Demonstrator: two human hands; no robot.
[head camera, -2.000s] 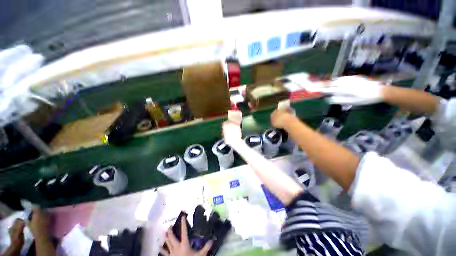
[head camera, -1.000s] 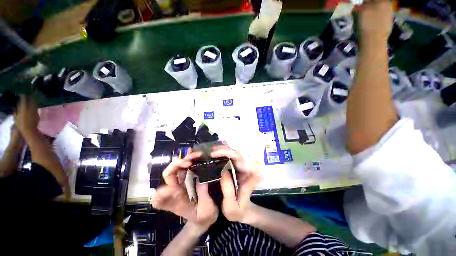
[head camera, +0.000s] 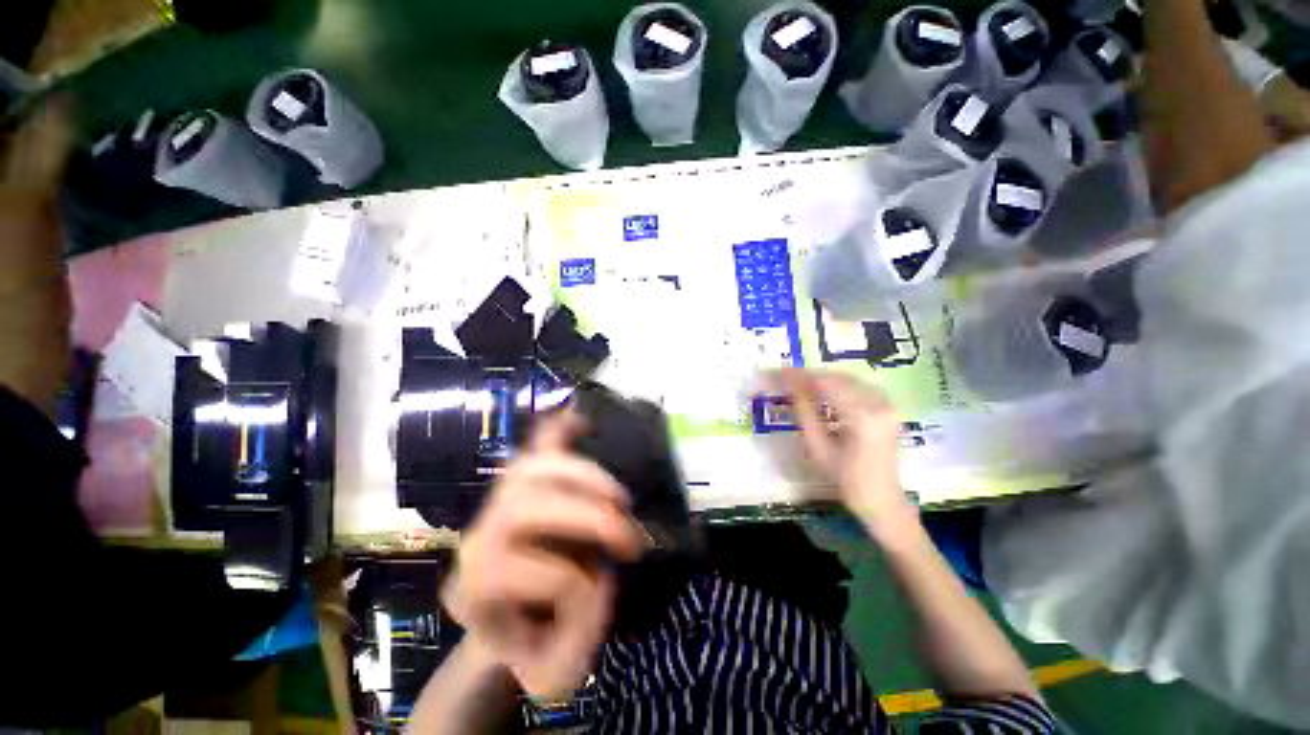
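Observation:
My left hand (head camera: 539, 567), blurred, holds a black folding carton (head camera: 635, 457) in front of me, above the bench's near edge. My right hand (head camera: 848, 431) is off the carton, to its right over the printed bench sheet (head camera: 690, 323). It is blurred, its fingers look bent, and I see nothing in it. Flat black carton blanks (head camera: 448, 424) lie fanned on the bench left of the carton, with notched flaps at their top.
Another black stack (head camera: 247, 445) lies further left. Bagged products (head camera: 661, 72) stand along the green conveyor; more crowd the right (head camera: 1013, 201). A supply carton of black pieces (head camera: 410, 625) sits below the bench edge. Neighbours' arms reach in at left (head camera: 36, 259) and right (head camera: 1204, 108).
Both hands were on the open carton; my right hand has let go and moved right. My left hand keeps the carton, now turned. The view has shifted, and a neighbour's arm at right has drawn back.

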